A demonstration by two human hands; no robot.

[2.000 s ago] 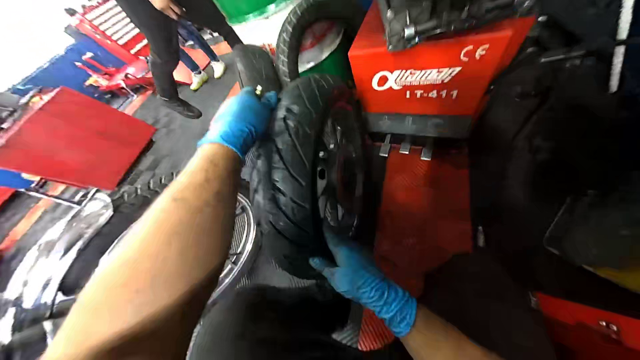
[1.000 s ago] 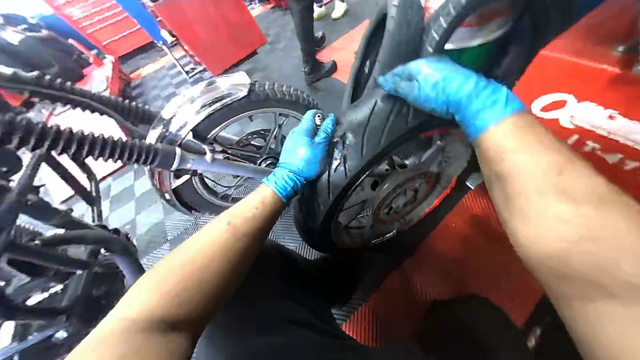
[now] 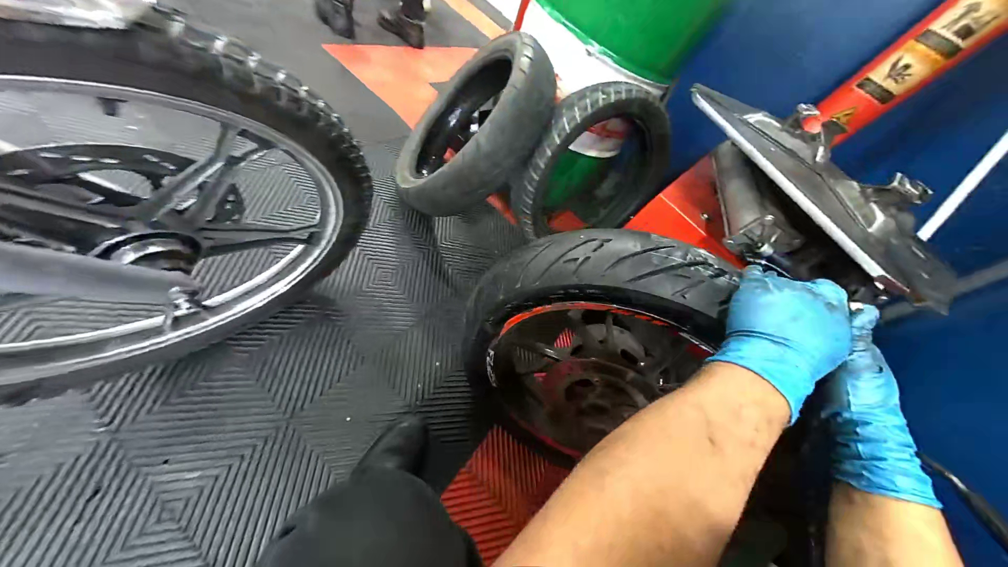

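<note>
A motorcycle wheel with its tyre (image 3: pixel 606 264) leans on the floor below the red tyre changing machine (image 3: pixel 685 209). At the tyre's right end is my left hand (image 3: pixel 787 327), in a blue glove, with its fingers curled near a small metal fitting; what it holds cannot be made out. Just right of it and partly behind it, my right hand (image 3: pixel 866 378), also gloved in blue, is closed around a small part whose pale tip shows by the thumb. The machine's tilted metal turntable (image 3: pixel 827 189) stands directly above both hands.
Two loose tyres (image 3: pixel 531 102) (image 3: pixel 567 134) lean by a green and white drum (image 3: pixel 638 31). At the left stands a motorcycle's spoked wheel (image 3: pixel 323 157). A black hose (image 3: pixel 969 496) runs at the lower right. Another person's shoes (image 3: pixel 402 27) show at the top.
Both hands have left their earlier places on the wheel and are now close together at its right end, beside the machine. The view has swung strongly to the right.
</note>
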